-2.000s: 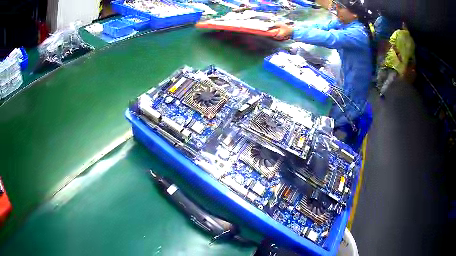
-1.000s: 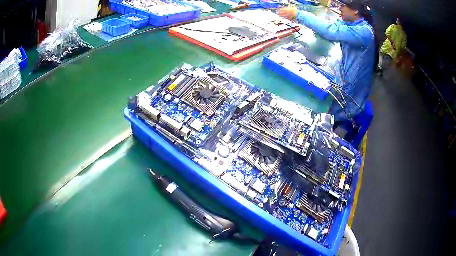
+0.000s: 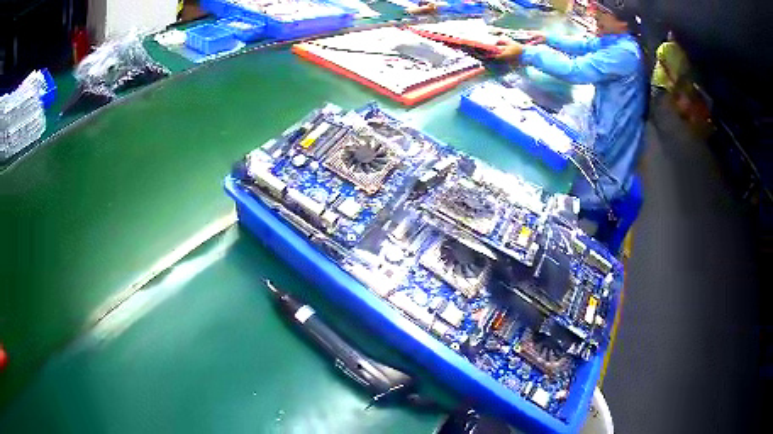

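Neither of my hands is in view. A blue board tray [image 3: 339, 288] lies nearest in front of me, filled with several blue mainboards. One mainboard [image 3: 297, 182] at the tray's upper left carries a round black fan [image 3: 367, 153] on a finned heatsink. Other boards overlap it to the right, some tilted. A black electric screwdriver [image 3: 335, 343] lies on the green bench along the tray's near left side, its tip pointing up and left. Its rear end is near the bottom edge.
A white panel on an orange-red-edged carrier [image 3: 407, 91] lies on the green bench [image 3: 127, 203] beyond the tray. A person in blue [image 3: 614, 110] holds another orange-edged piece there. A blue bin [image 3: 517, 127] stands beside them. A clear bag [image 3: 114, 66] lies far left.
The person in blue first lowered a carrier onto the bench and now holds another orange-edged piece behind it. The view has shifted slightly, and the red object at the left edge has almost left it.
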